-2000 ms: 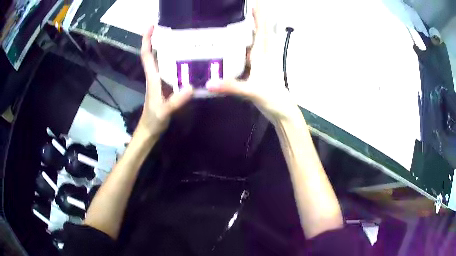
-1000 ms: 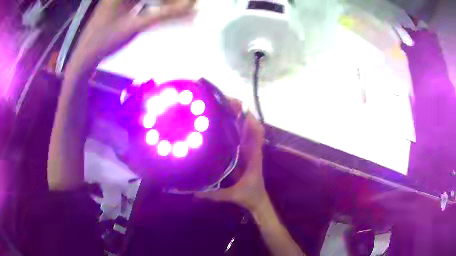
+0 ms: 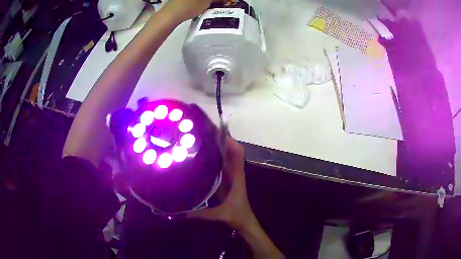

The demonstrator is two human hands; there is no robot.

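A glossy black camera head [image 3: 169, 177] with a ring of round LEDs glows purple-white at the bench's front edge. My right hand [image 3: 235, 189] grips it from the right side and below. A white camera body [image 3: 222, 50] with a dark label lies behind it on the white sheet. A black cable [image 3: 219, 96] leaves its round base and runs down towards the held head, where its end is hidden. My left forearm reaches over the bench, and my left hand [image 3: 194, 6] is at the far end of the white body, mostly cut off by the top edge.
Another white camera [image 3: 120, 14] with short black leads stands at the back left. A crumpled white wad [image 3: 298, 83], a pen [image 3: 335, 91], paper sheets [image 3: 371, 96] and a yellow-marked grid sheet [image 3: 341, 28] lie to the right. A crate [image 3: 328, 243] shows at lower right.
Two seconds ago both hands held a camera with its lens panel facing me. My left hand has since gone to the far white body; my right still holds the glowing head, now slightly lower.
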